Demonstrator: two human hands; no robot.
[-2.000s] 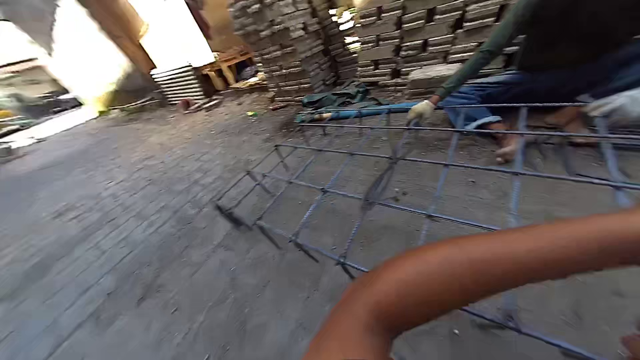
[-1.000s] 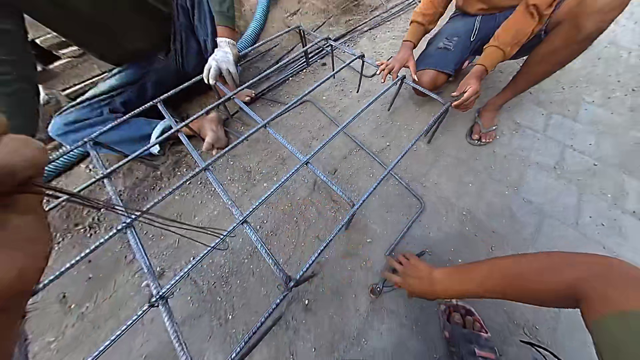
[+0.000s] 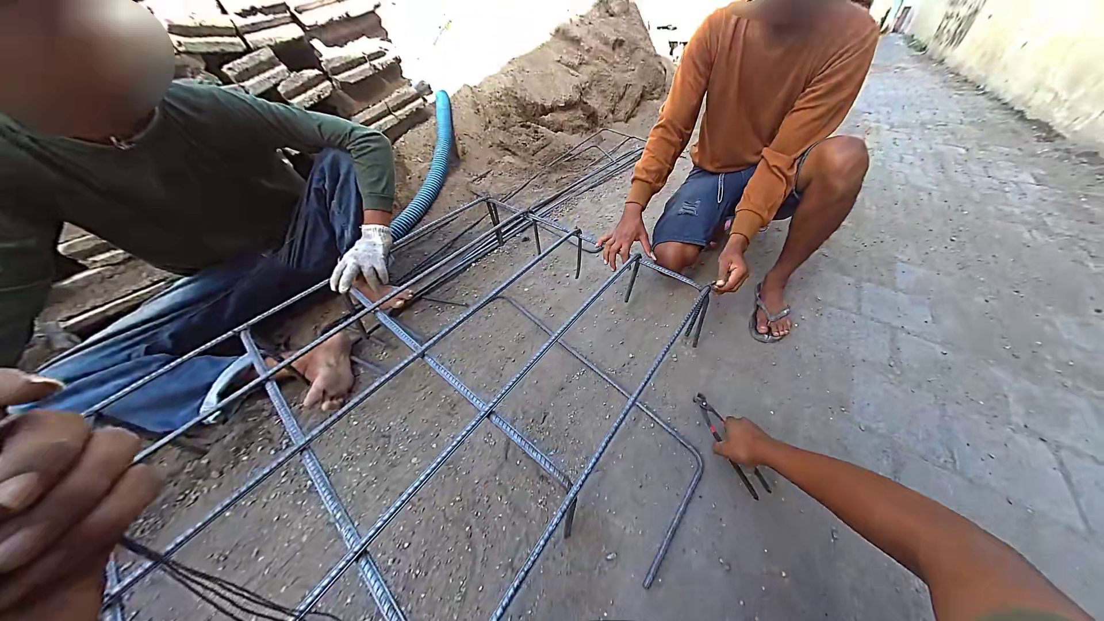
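Observation:
Across the ground lies a tied grid of ribbed steel reinforcing bars point(image 3: 485, 412) with bent-down ends. My right hand point(image 3: 742, 442), right of the grid, grips a pair of end-cutting pincers point(image 3: 712, 416), jaws pointing away from me. At the left edge my left hand point(image 3: 65, 500) is curled above the grid; a bundle of thin dark tie wires point(image 3: 207, 586) runs out below it, apparently held, though the fingers hide the hold. A loose bent bar point(image 3: 690, 509) lies between the grid and the pincers.
A person in a green shirt sits at left, a gloved hand point(image 3: 366, 259) by the grid. A crouching person in an orange shirt point(image 3: 759, 95) has both hands at its far end. Behind are a blue corrugated hose point(image 3: 431, 172), a soil heap point(image 3: 561, 73) and stacked concrete pieces point(image 3: 345, 52).
The view has swung widely. My right hand, low over the ground beside the bent bar a second ago, is now raised with the pincers plainly in it. The orange-sleeved hands remain at the grid's end.

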